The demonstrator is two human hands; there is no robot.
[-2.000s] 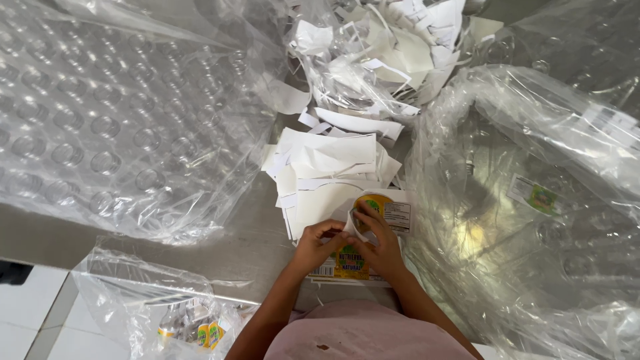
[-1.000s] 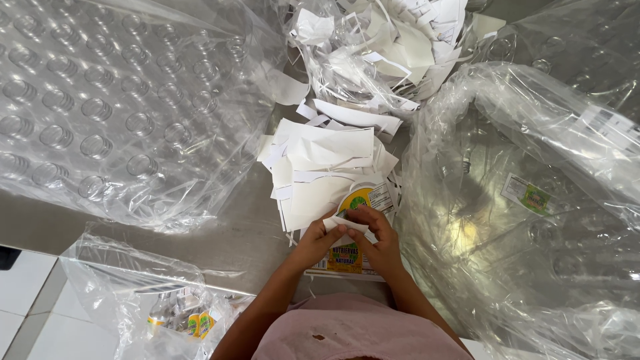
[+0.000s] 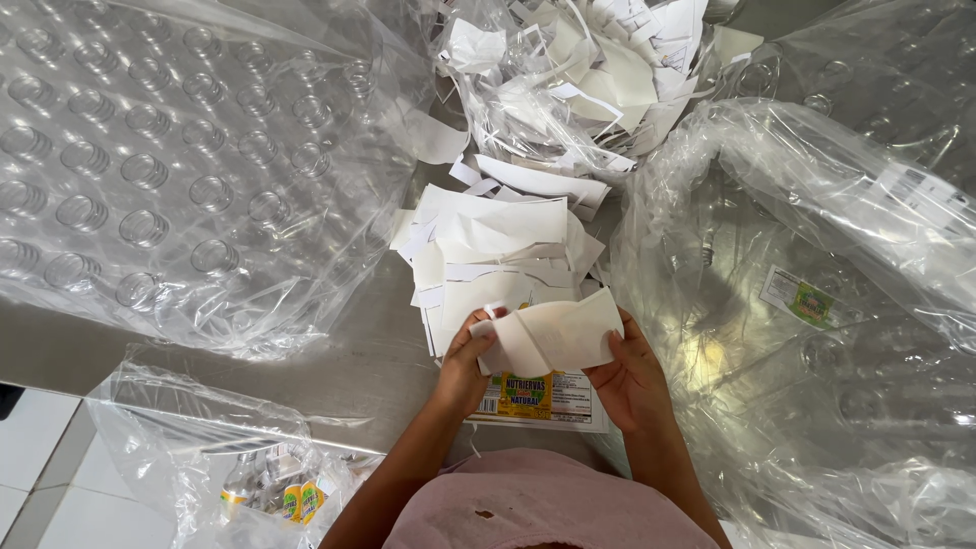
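Near the table's front edge, my left hand (image 3: pixel 467 358) pinches the left end of a pale label sheet (image 3: pixel 560 332), whose plain back faces up and whose left part is folded or curled. At its right end, my right hand (image 3: pixel 629 366) grips the same sheet between thumb and fingers. Right below it lies a printed label (image 3: pixel 572 400), yellow, green and white, partly covered by the sheet. Beyond my hands a loose pile of white backing papers (image 3: pixel 496 229) rests on the metal table (image 3: pixel 366 381).
A clear plastic bag of empty bottles (image 3: pixel 145 171) lies at left. Another clear bag (image 3: pixel 762 191), with a label on it, stands at right. Behind the pile is a heap of scrap paper (image 3: pixel 602 76) with plastic film. At lower left, a plastic bag (image 3: pixel 198 457) holds labelled bottles.
My hands have moved apart, stretching a pale sheet between them. One second ago they were close together over the printed label, holding a folded white piece.
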